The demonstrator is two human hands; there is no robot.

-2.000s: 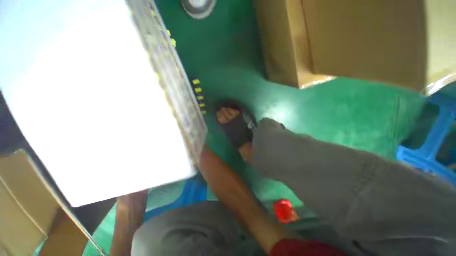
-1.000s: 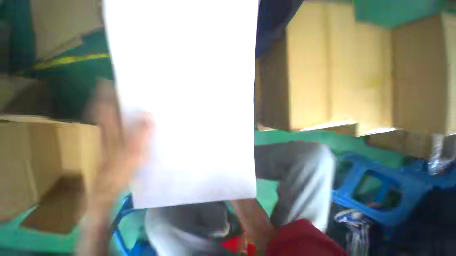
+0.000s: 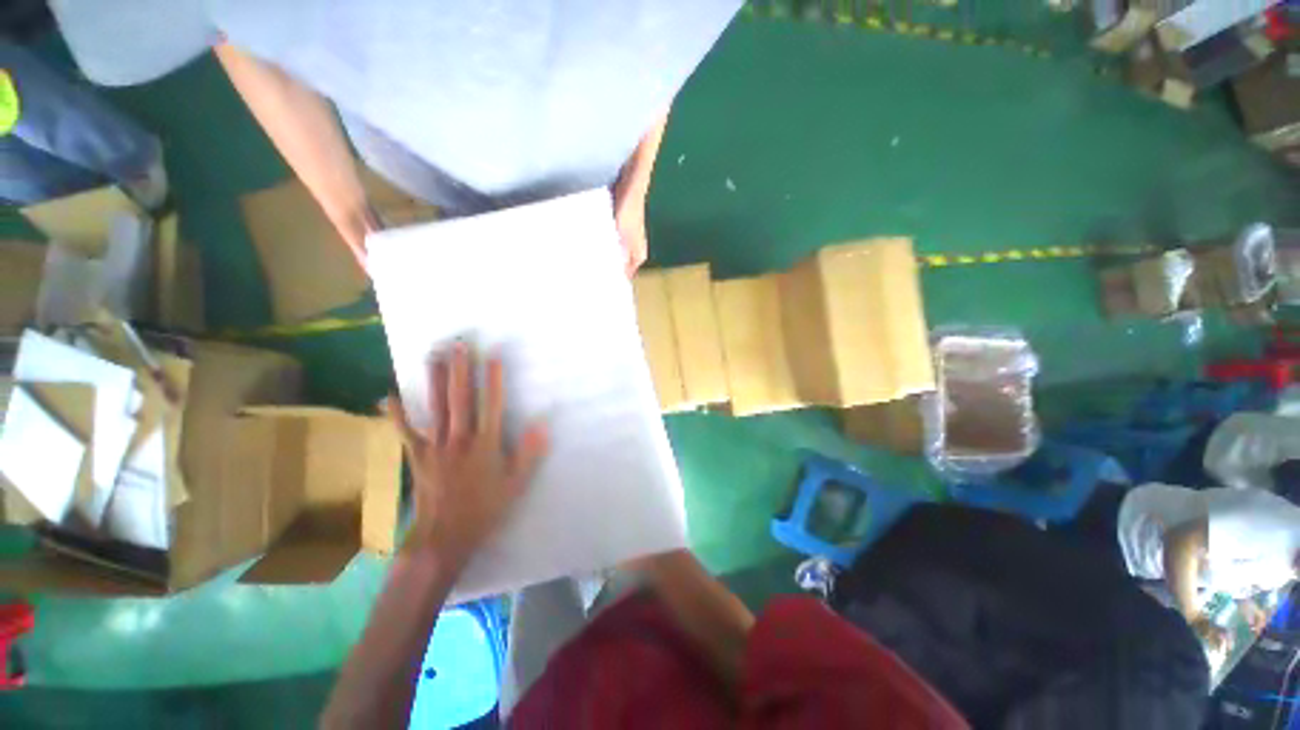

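A white sheet (image 3: 570, 357) is held level between me and a person standing opposite. My left hand (image 3: 468, 464) lies flat on top of it, palm down with the fingers spread. My right forearm reaches under the sheet's near right corner; the right hand itself is hidden beneath it. The other person's hands (image 3: 632, 235) are at the far corners of the sheet. Whatever lies under the sheet is hidden.
An open carton (image 3: 328, 492) stands at left, beside a larger carton (image 3: 235, 414) with white and brown sheets in it. Open cartons (image 3: 877, 321) stand right of the sheet. Blue stools (image 3: 841, 506) and a person in dark clothing (image 3: 1012, 613) are at lower right.
The view has lifted and widened, bringing the person opposite into view at the sheet. My left hand has moved from the sheet's left edge onto its top.
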